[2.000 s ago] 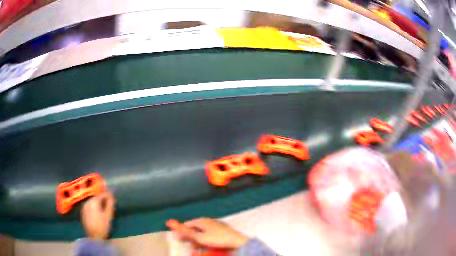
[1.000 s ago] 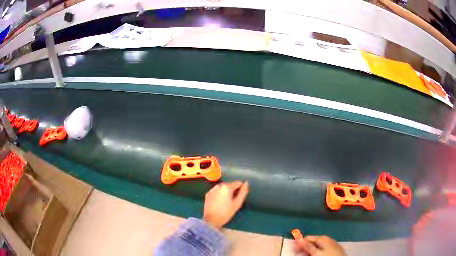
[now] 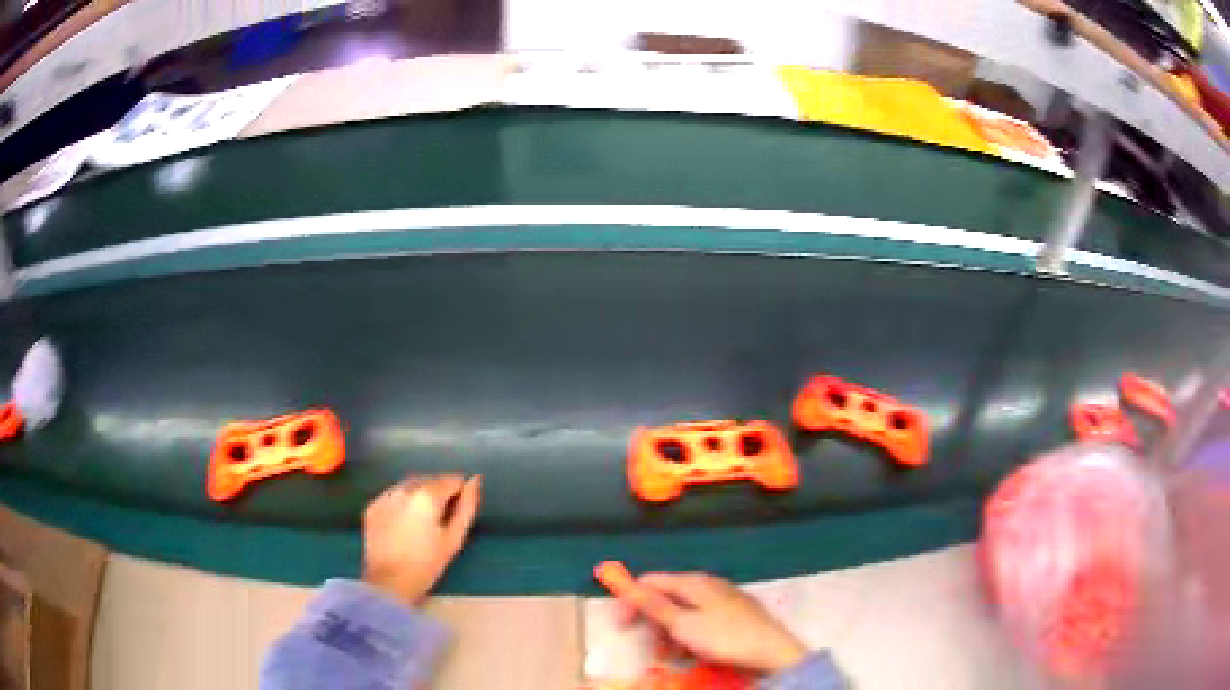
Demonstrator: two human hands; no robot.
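Observation:
Three orange controller shells lie on the dark green belt: one at left (image 3: 275, 453), one right of centre (image 3: 712, 460) and a tilted one beside it (image 3: 863, 418). My left hand (image 3: 418, 534) is over the belt's near edge, right of the left shell and apart from it. Its fingers are curled and their tips hidden, so I cannot tell if it holds anything. My right hand (image 3: 708, 617) grips a small orange insert piece (image 3: 614, 578) at its fingertips, below the middle shell. More orange pieces (image 3: 701, 678) lie under this hand on the bench.
A clear-pinkish bag of orange pieces (image 3: 1079, 559) stands at right. More shells (image 3: 1103, 422) are on the belt beyond it. A whitish bundle (image 3: 39, 383) is at far left, above a cardboard box (image 3: 61, 593). A white rail (image 3: 567, 216) runs along the belt, with a post at right.
The view has turned right, so the shells and white bundle appear further left. Both hands now sit further right relative to the shells. The right hand still holds the insert piece.

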